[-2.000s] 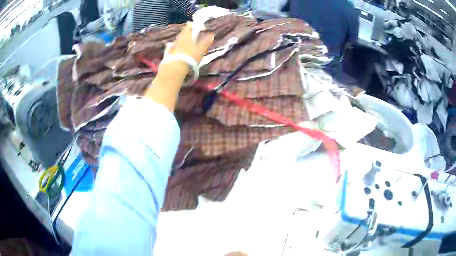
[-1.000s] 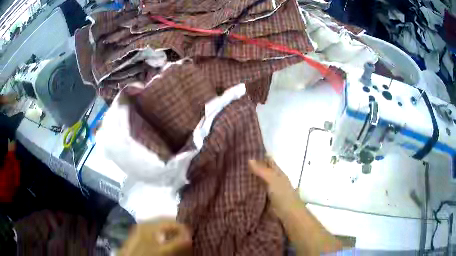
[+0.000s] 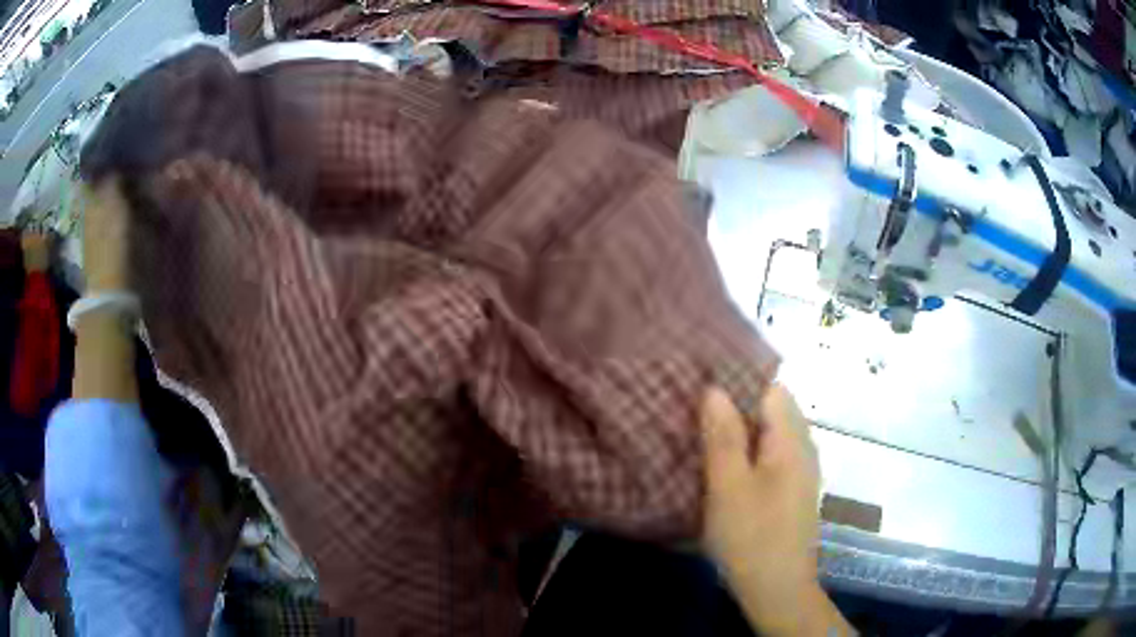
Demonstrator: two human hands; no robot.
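Observation:
A brown checked garment panel [image 3: 374, 361] is spread between my two hands, check side up and blurred by motion. A white edge shows along its top and lower left. My left hand [image 3: 106, 237] grips the panel's left end; its fingertips are hidden by the cloth. My right hand [image 3: 762, 498] pinches the panel's right edge between thumb and fingers, in front of the sewing machine bed.
The white sewing machine head [image 3: 928, 237] with a blue stripe stands at right. Piled checked panels [image 3: 660, 62] lie at the back under a red strap [image 3: 698, 52]. A small brown piece [image 3: 852, 511] lies near the front table edge. Another person's red sleeve [image 3: 37, 336] shows far left.
The panel has been opened out from a bunched shape, so more check shows. My left hand has moved up and left, my right hand slightly right. The view has shifted.

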